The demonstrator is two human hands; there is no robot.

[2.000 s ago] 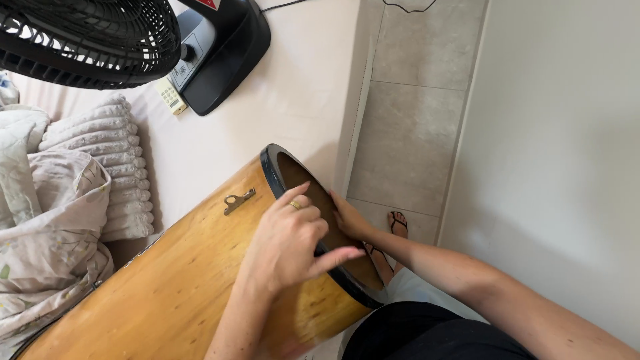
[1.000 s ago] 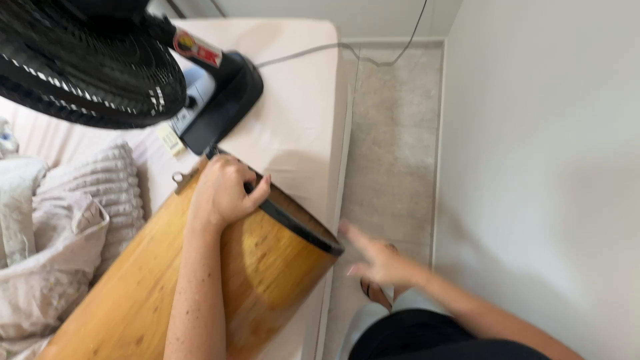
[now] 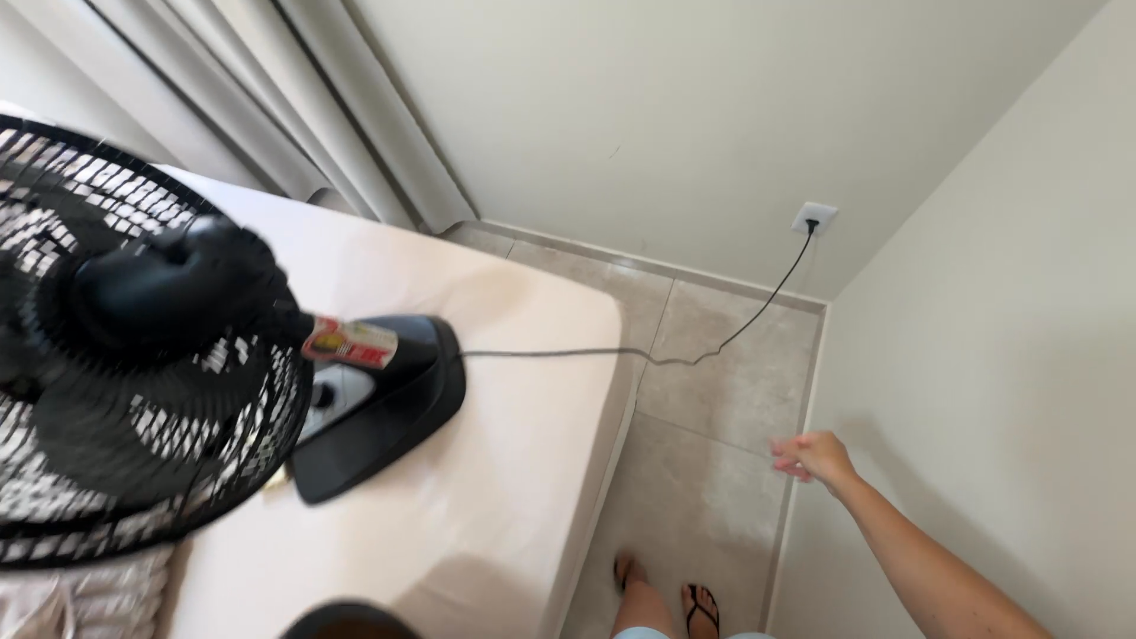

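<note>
My right hand (image 3: 815,460) hangs in the air over the tiled floor beside the right-hand wall, its fingers apart and holding nothing. My left hand is out of view. A black-rimmed round end of the wooden drum (image 3: 351,621) shows at the bottom edge, above the bed; the rest of it is hidden. On the bed's pale sheet (image 3: 524,426) stands a black electric fan (image 3: 160,337), its base (image 3: 390,408) near the middle of the bed's end. The fan's cord (image 3: 568,352) runs over the bed's edge to a wall outlet (image 3: 814,217), where it is plugged in.
Grey curtains (image 3: 328,106) hang at the upper left. A narrow strip of floor tiles (image 3: 701,497) lies between bed and wall, with my feet in sandals (image 3: 701,608) on it. A ribbed, fluffy cushion (image 3: 115,590) is at the lower left.
The view has swung up toward the outlet and curtains. My left hand, earlier on the drum's rim, has left the view. My right hand is now away from the drum, nearer the wall.
</note>
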